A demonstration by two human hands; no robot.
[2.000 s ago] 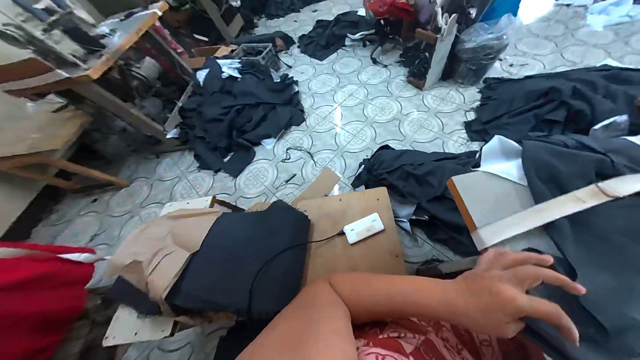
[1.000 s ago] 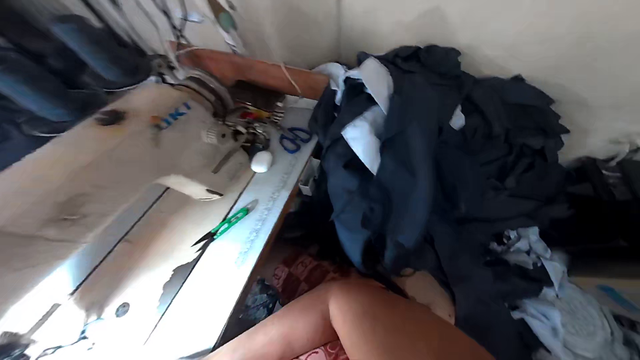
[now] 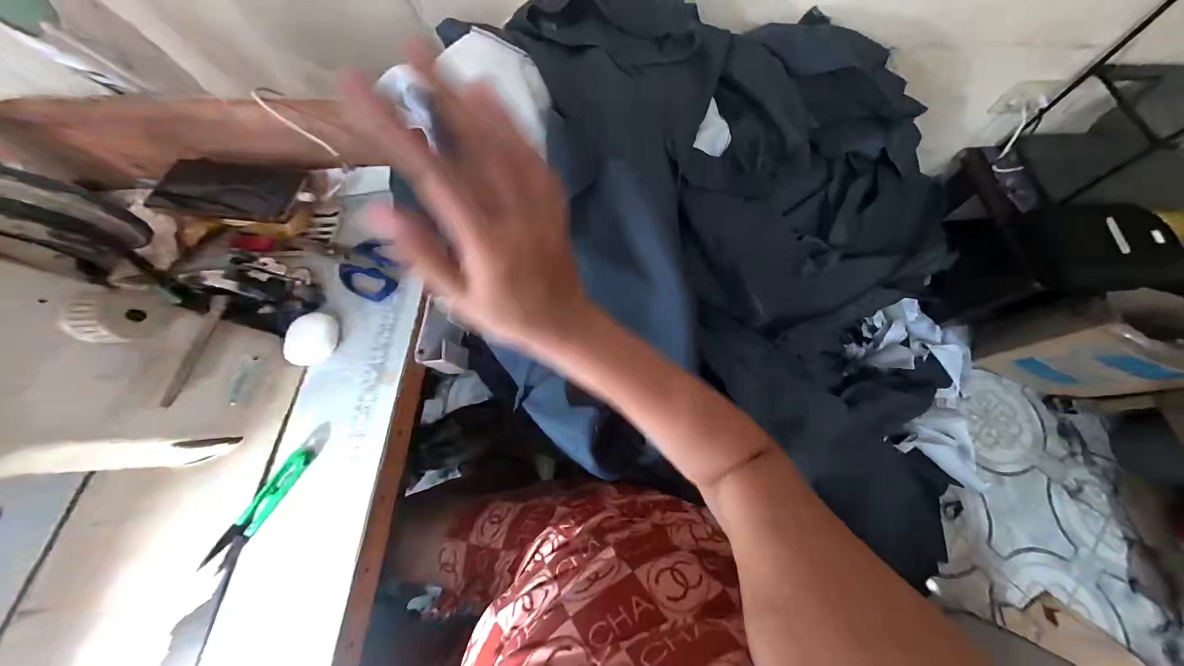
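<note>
My right hand (image 3: 481, 203), blurred, is raised with its fingers apart and holds nothing. It hangs in front of a big heap of dark fabric pieces (image 3: 777, 185), near a white cloth piece (image 3: 499, 74) at the heap's upper left. My left hand is outside the view. At the left, on the sewing table (image 3: 324, 518), lie green-handled thread snips (image 3: 273, 490). Farther back on it are blue-handled scissors (image 3: 368, 277) and a white rounded object (image 3: 311, 339) beside the sewing machine (image 3: 83, 370).
A cardboard box (image 3: 1073, 356) with blue tape stands at the right, below a black object (image 3: 1110, 245). Crumpled white scraps (image 3: 916, 351) lie beside the heap, near the patterned tile floor (image 3: 1045, 481). The table's wooden edge (image 3: 384, 518) runs close to my patterned red clothing.
The view has swung from the room's floor to the sewing table and fabric heap. My right hand, low by the heap a second ago, is now raised in front of it.
</note>
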